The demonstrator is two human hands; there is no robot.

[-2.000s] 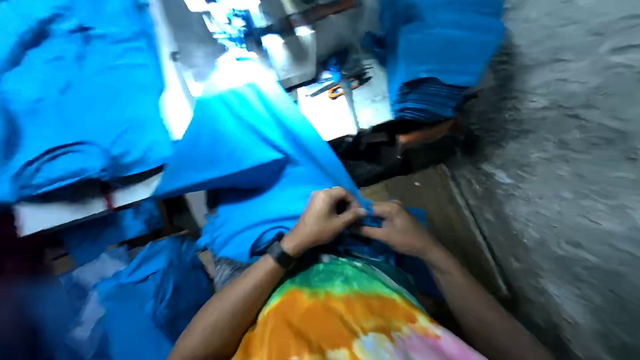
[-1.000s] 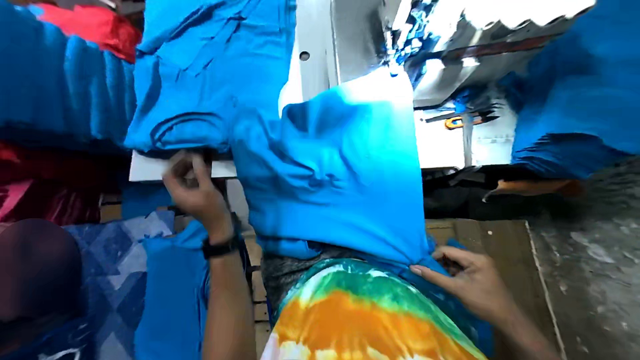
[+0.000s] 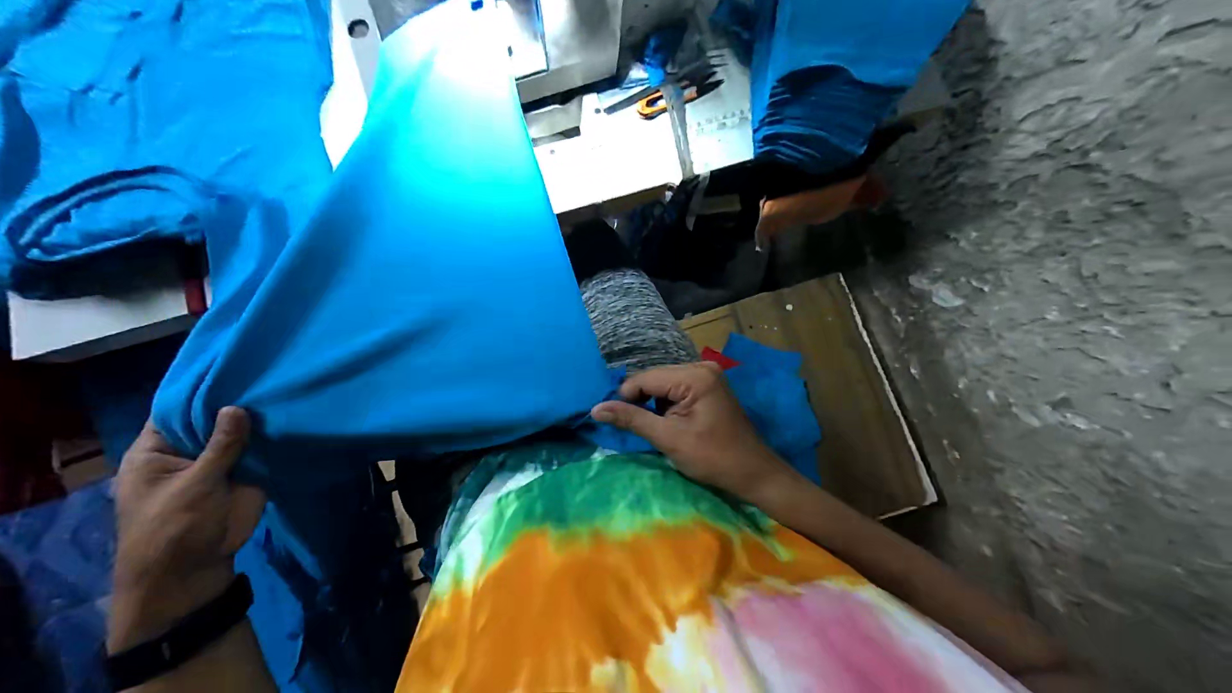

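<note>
A blue fabric piece stretches from the brightly lit sewing machine at the top down to my lap. My left hand, with a dark band on its wrist, grips the cloth's lower left part between thumb and fingers. At the cloth's lower right corner, my right hand pinches the edge between thumb and index finger. The cloth is drawn fairly flat between both hands, with folds fanning out from the left one. Its upper end is washed out by the lamp light.
More blue garments lie on the white table at left. An orange-handled cutting tool rests on the machine table. Blue folded cloth hangs at the upper right. A wooden board and a rough wall stand at right.
One second ago my left hand was off the cloth, near the table edge; now it grips the cloth's left part. Two seconds ago both hands were close together at the lower edge.
</note>
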